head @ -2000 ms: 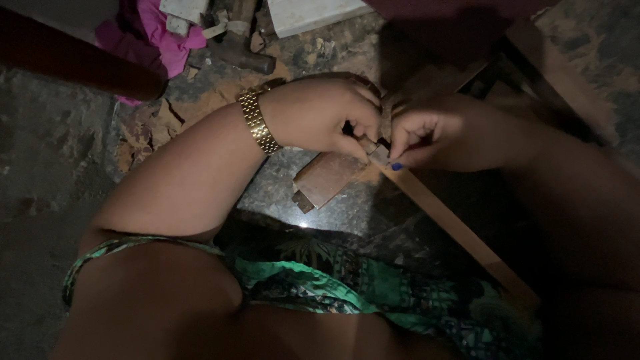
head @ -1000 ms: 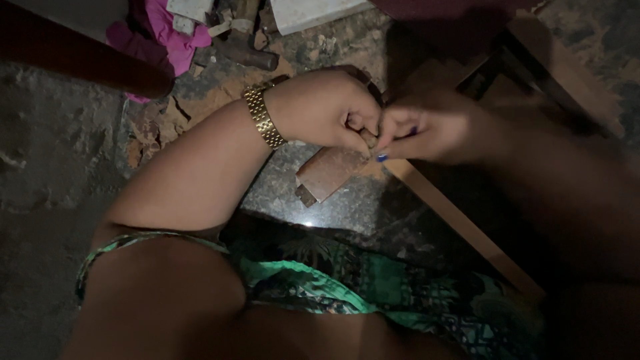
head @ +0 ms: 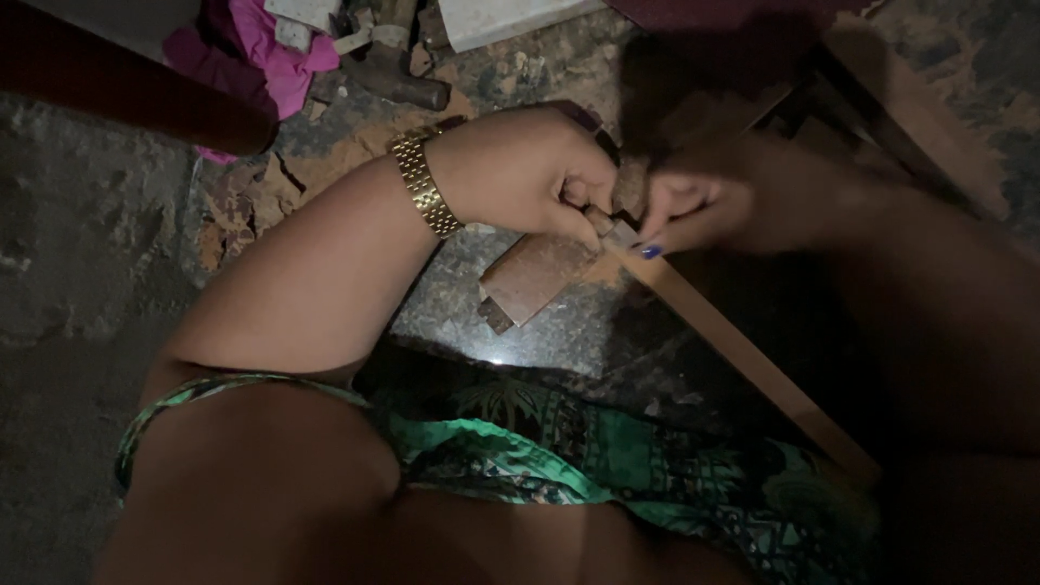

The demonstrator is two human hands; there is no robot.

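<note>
My left hand point(head: 528, 171), with a gold-coloured metal watch band at its wrist, pinches a small brownish piece point(head: 600, 221) between thumb and fingers. Close against it on the right, my right hand point(head: 699, 203) has its fingertips at a small pale piece point(head: 621, 236); dim light leaves unclear what exactly it grips. A flat brown block point(head: 536, 276) with a dark end piece lies on the stone slab point(head: 455, 333) just below my left hand. From the fingertips a long thin flat strip point(head: 747, 366) slants down to the right. Behind the fingers stands a brown piece point(head: 630, 187), partly hidden.
A hammer point(head: 406, 85) lies at the upper left beside a bright pink cloth point(head: 284, 65) and a white block point(head: 305, 12). A white slab point(head: 520, 16) is at the top. Reddish-brown dust and flakes point(head: 244, 203) cover parts of the surface. A dark red rounded bar point(head: 138, 81) crosses the upper left corner.
</note>
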